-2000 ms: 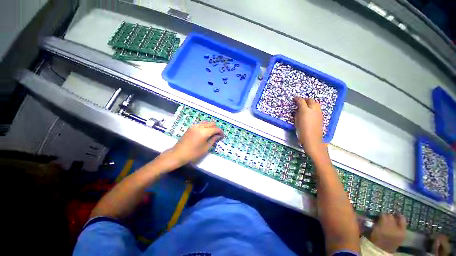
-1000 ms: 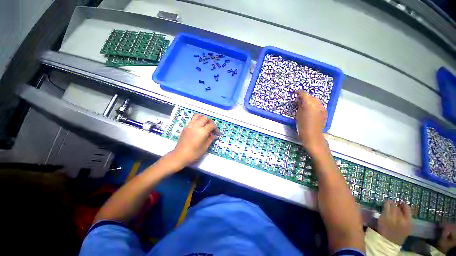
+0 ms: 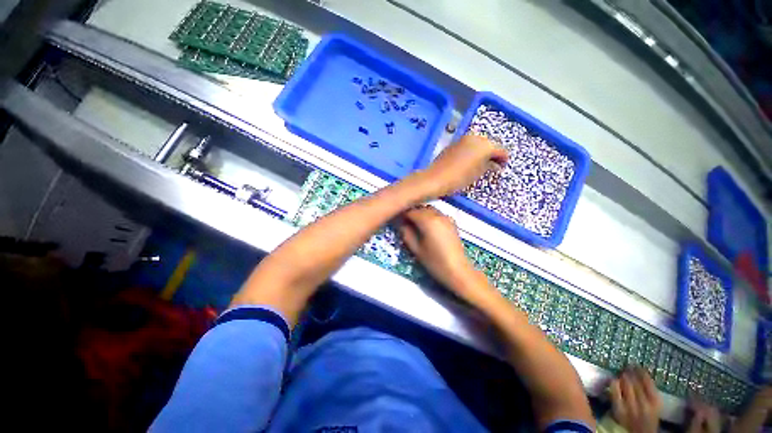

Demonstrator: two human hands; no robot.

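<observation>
The blue tray [image 3: 582, 173] is filled with small silvery components [image 3: 529, 182]. My left hand [image 3: 467, 162] reaches across to this tray's near left side, fingertips bent together at the heap; whether they pinch a piece is too small to tell. My right hand [image 3: 433, 243] is over the row of green circuit boards [image 3: 550, 309] on the rail, its fingers curled down at the boards just below my left wrist. What its fingertips hold is hidden. My left forearm covers part of the row.
A second blue tray [image 3: 326, 110] holds scattered dark pieces [image 3: 389, 93]. Stacked green boards [image 3: 241, 42] lie at the upper left. More blue trays stand at right, one with silvery parts [image 3: 705, 300], beside a red patch [image 3: 749, 272]. Another person's hand [image 3: 635, 397] is at the lower right row.
My left hand has moved from the boards up and right to the full tray. My right hand has left that tray and come down left to the boards. My forearms now cross. The view has shifted.
</observation>
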